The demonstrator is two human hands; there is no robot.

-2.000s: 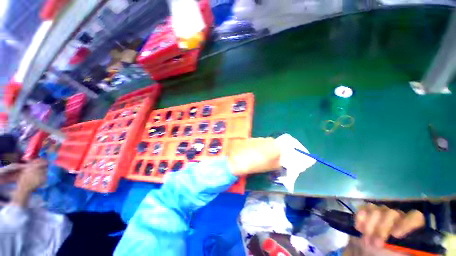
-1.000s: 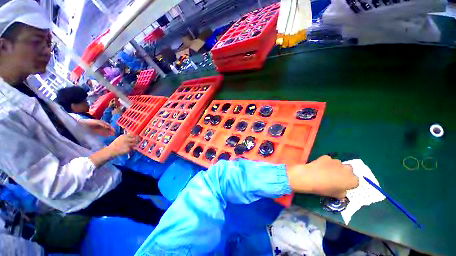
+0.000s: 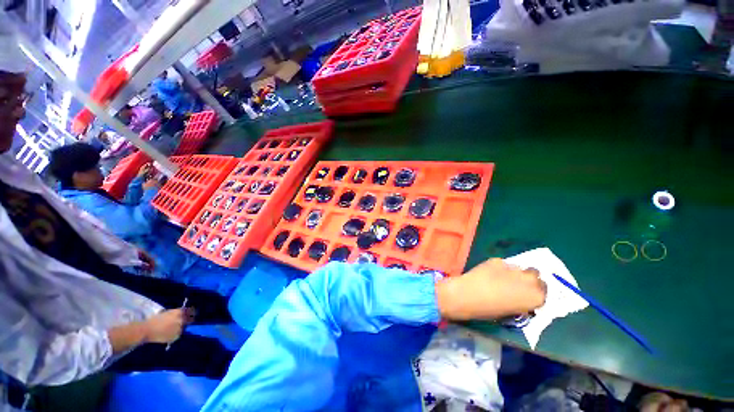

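My left hand point(image 3: 495, 291), in a light blue sleeve, lies over the left part of a white paper sheet point(image 3: 555, 299). Its fingers are bent and point down; what they hold, if anything, is hidden. A round silvery disc point(image 3: 520, 320) shows just below the hand at the paper's edge. A thin blue stick point(image 3: 608, 315) lies from the paper onto the green bench. My right hand point(image 3: 665, 404) shows only as a small piece at the bottom edge, cut off; its grip cannot be seen.
An orange-red tray point(image 3: 451, 211) holds dark discs left of my hand, with further trays point(image 3: 315, 145) beyond. Stacked red trays point(image 3: 354, 102) stand at the back. Two yellow rings point(image 3: 624, 251) and a white-topped green bottle point(image 3: 663, 199) are at right. A person's hand point(image 3: 167, 325) is at left.
The view has turned left since the first frame, and my right hand with the screwdriver has mostly left the picture. My left hand stays at the paper. The standing person's hand has moved off the trays.
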